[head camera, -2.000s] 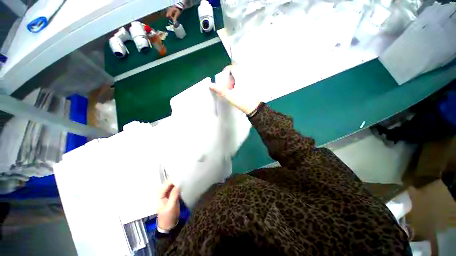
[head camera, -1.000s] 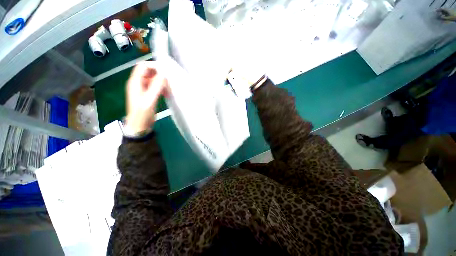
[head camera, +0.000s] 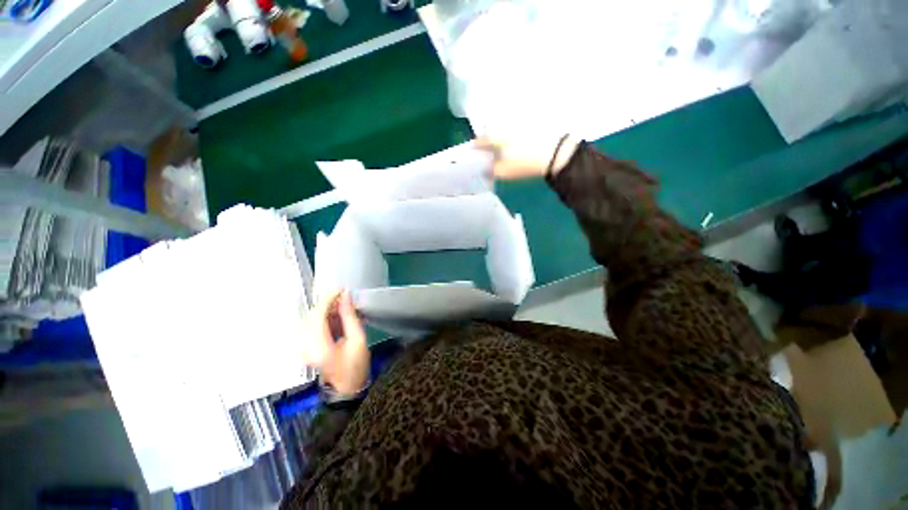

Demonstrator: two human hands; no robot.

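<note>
A white carton point(head camera: 428, 221) stands opened into a frame on the green bench, its flaps spread and green bench top showing through its middle. My left hand point(head camera: 341, 344) is at its near left corner, with thumb and fingers at the near flap. My right hand point(head camera: 513, 159) is at its far right corner, fingertips on the far flap. The stack of flat white carton blanks point(head camera: 204, 319) lies left of the carton.
White cameras point(head camera: 206, 40) and small orange-red items point(head camera: 291, 40) lie on the far green strip. A glaring white mass of cartons point(head camera: 597, 80) lies beyond my right hand. Blue crates point(head camera: 126, 189) are at left. A brown cardboard box point(head camera: 841, 388) and a person's dark shoes are at right.
The carton has gone from a flat, folded sheet to an open frame lowered onto the bench. My left hand has moved down and nearer; my right hand has moved slightly right.
</note>
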